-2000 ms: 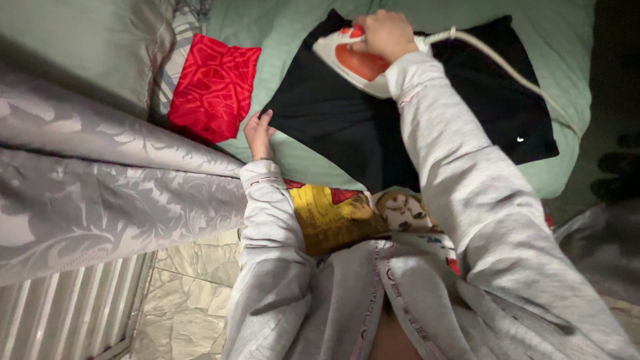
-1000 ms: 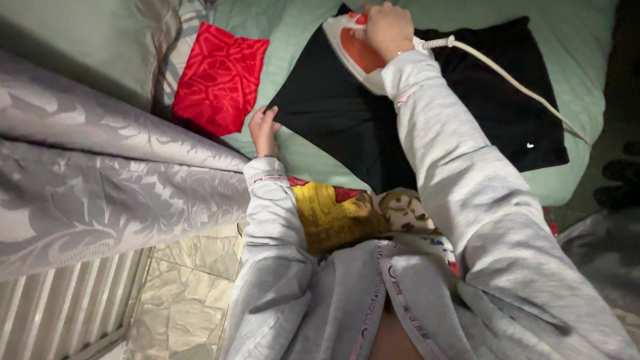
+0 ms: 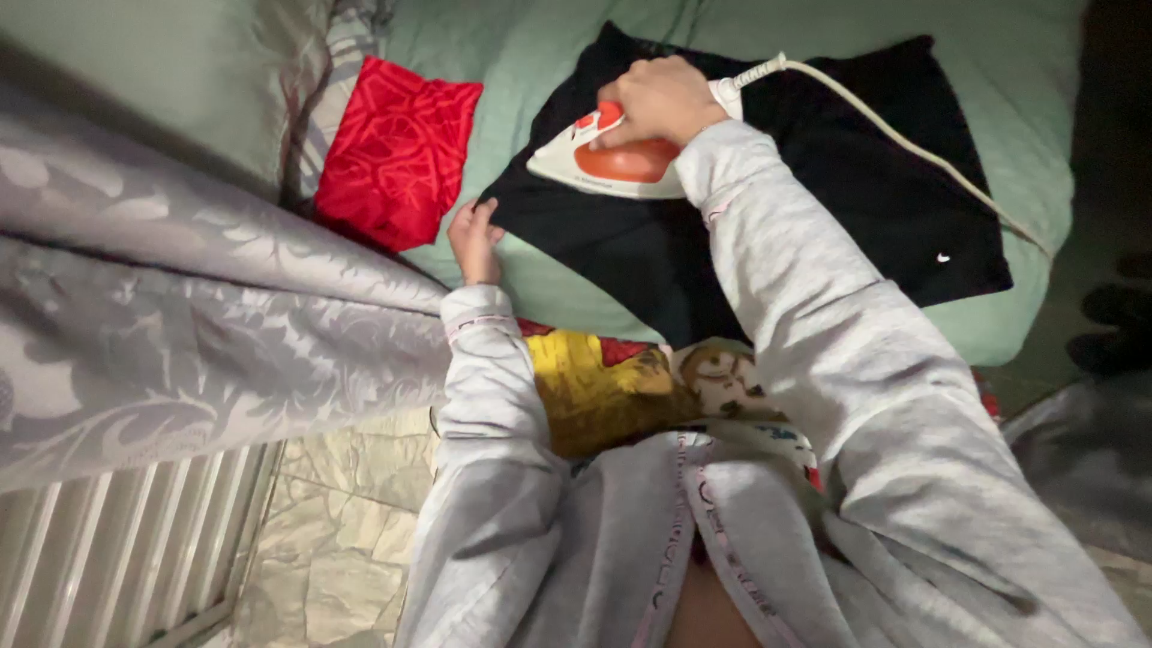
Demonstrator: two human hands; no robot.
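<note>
A pair of black shorts (image 3: 864,180) with a small white logo lies spread on a green cloth surface (image 3: 540,45). My right hand (image 3: 661,103) grips the handle of a white and orange clothes iron (image 3: 621,166), which rests on the left part of the shorts with its tip toward the left. From the iron's heel a pale cord (image 3: 900,139) runs right across the fabric. My left hand (image 3: 477,238) pinches the left corner of the shorts between thumb and fingers. A folded red patterned cloth (image 3: 400,153) lies left of the shorts, apart from them.
A grey floral drape (image 3: 207,333) hangs at the left, above white slats (image 3: 117,549). Yellow printed fabric (image 3: 585,378) is at the near edge of the green surface. A grey pillow-like thing (image 3: 162,81) is at the top left. Dark objects (image 3: 1120,315) stand at the right.
The iron, in my right hand, has moved from the upper part of the shorts toward their left corner, its tip turning to point left. My left hand stays at that corner.
</note>
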